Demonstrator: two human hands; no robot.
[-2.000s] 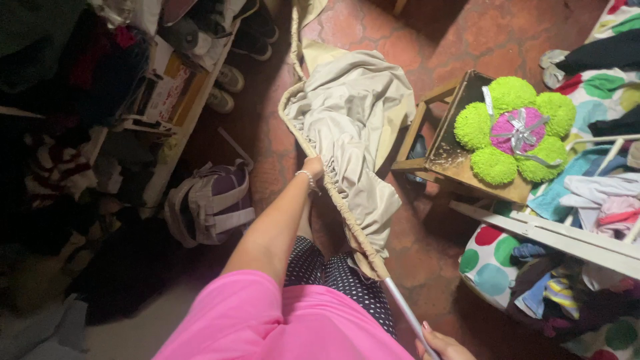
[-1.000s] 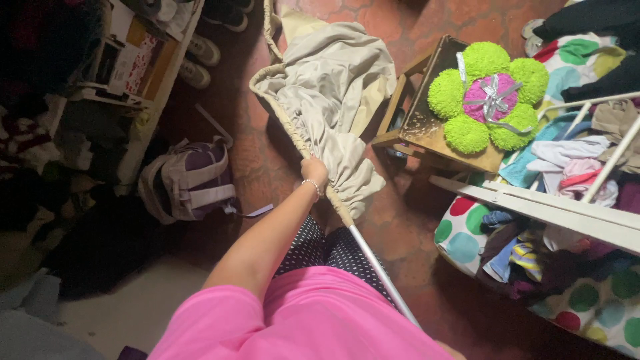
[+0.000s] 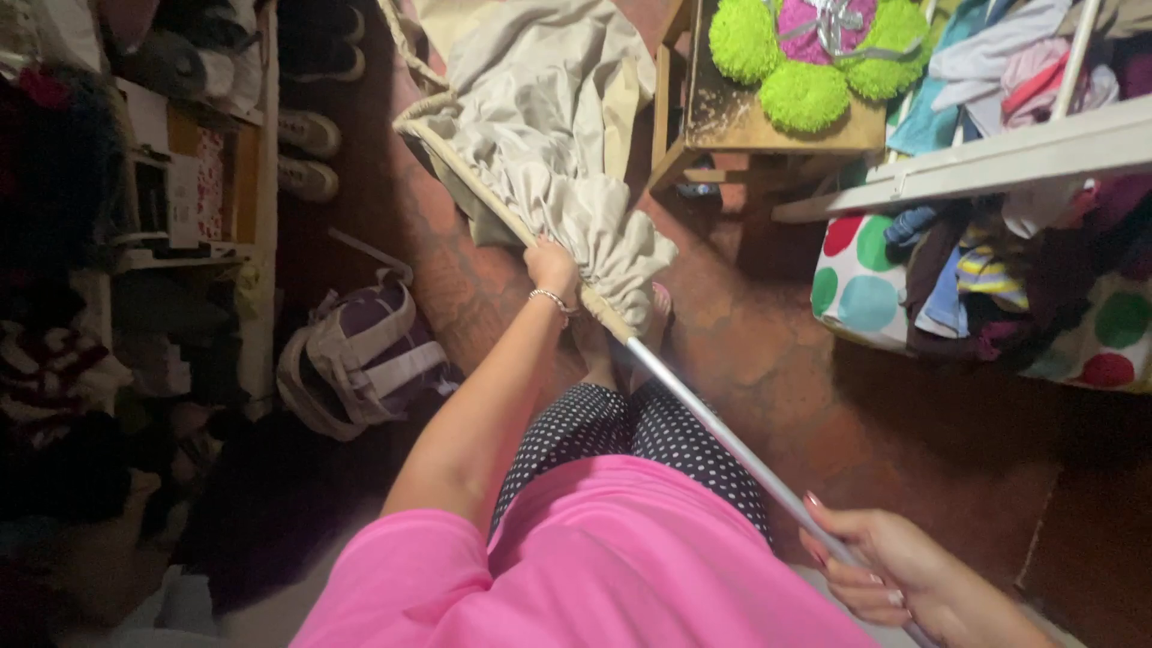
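A cream curtain (image 3: 549,108) hangs gathered along a metal rod (image 3: 720,434) and trails over the floor ahead of me. My left hand (image 3: 551,270), with a bracelet at the wrist, grips the curtain's rod sleeve a little above its lower end. Bare silver rod comes out of that end and slants down to the right. My right hand (image 3: 868,562) is closed around the bare rod near the bottom right, its thumb along the top.
A grey and purple backpack (image 3: 364,360) lies left, beside shelves (image 3: 265,207) and several shoes (image 3: 306,153). A wooden stool (image 3: 765,135) bears a green and pink pompom flower cushion (image 3: 804,96). A white rack (image 3: 981,162) with clothes and a dotted fabric bin (image 3: 859,301) stand right.
More bare rod shows below the curtain's end than two seconds ago, and the gathered fabric sits farther from my right hand. My right hand, out of view one second ago, is visible on the rod.
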